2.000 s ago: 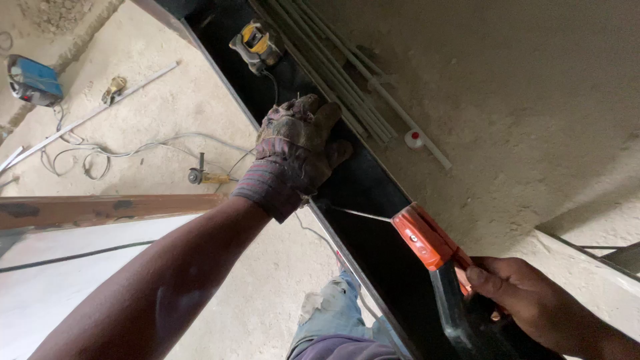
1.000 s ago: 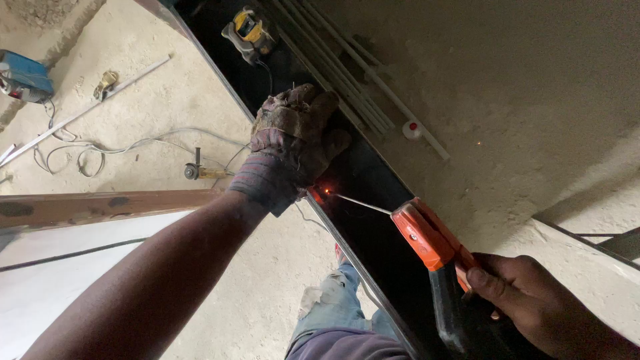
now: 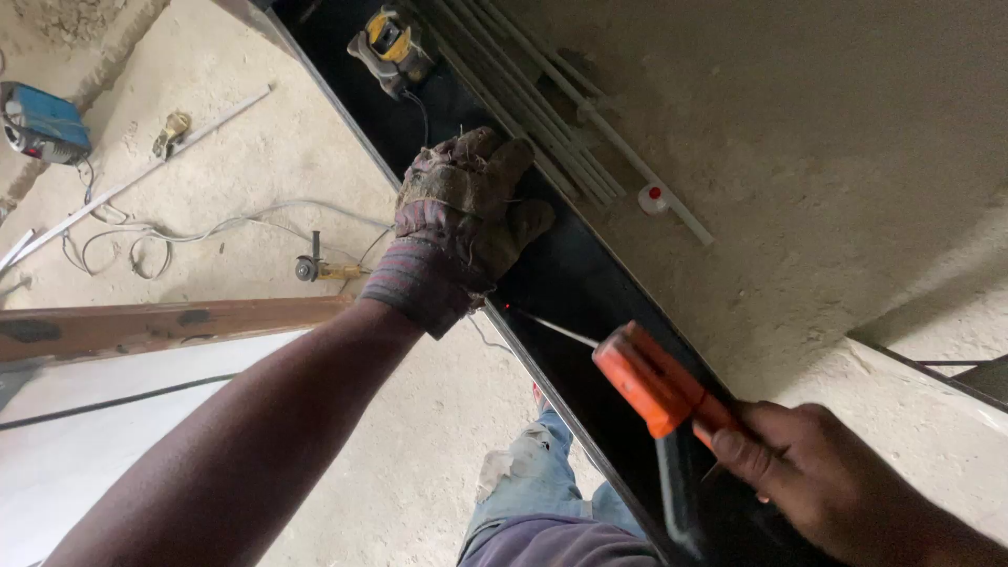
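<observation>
My left hand (image 3: 472, 213), in a worn, dirty work glove with a striped cuff, rests at the near edge of a long black metal channel (image 3: 583, 315); its grip underneath is hidden. My bare right hand (image 3: 787, 465) is closed around an orange welding electrode holder (image 3: 646, 378) with a thick black cable. From the holder a thin welding electrode (image 3: 555, 327) points toward my left wrist, its tip glowing small and red just above the channel, near the edge. A yellow-and-black tool (image 3: 390, 43) lies in the channel's far end, beside a grey glove (image 3: 378, 67).
Several thin metal tubes (image 3: 543, 102) lie beyond the channel, near a white container with a red cap (image 3: 653, 199). Left on the floor are an angle grinder (image 3: 327, 269), cables (image 3: 205, 236), a long pale bar (image 3: 142, 181) and a blue welding machine (image 3: 47, 122). A brown beam (image 3: 157, 323) stands nearby.
A red glow flared at the electrode tip by the channel's edge a second ago; now only a small red point shows. My left hand has stayed at the edge, and my right hand still holds the holder.
</observation>
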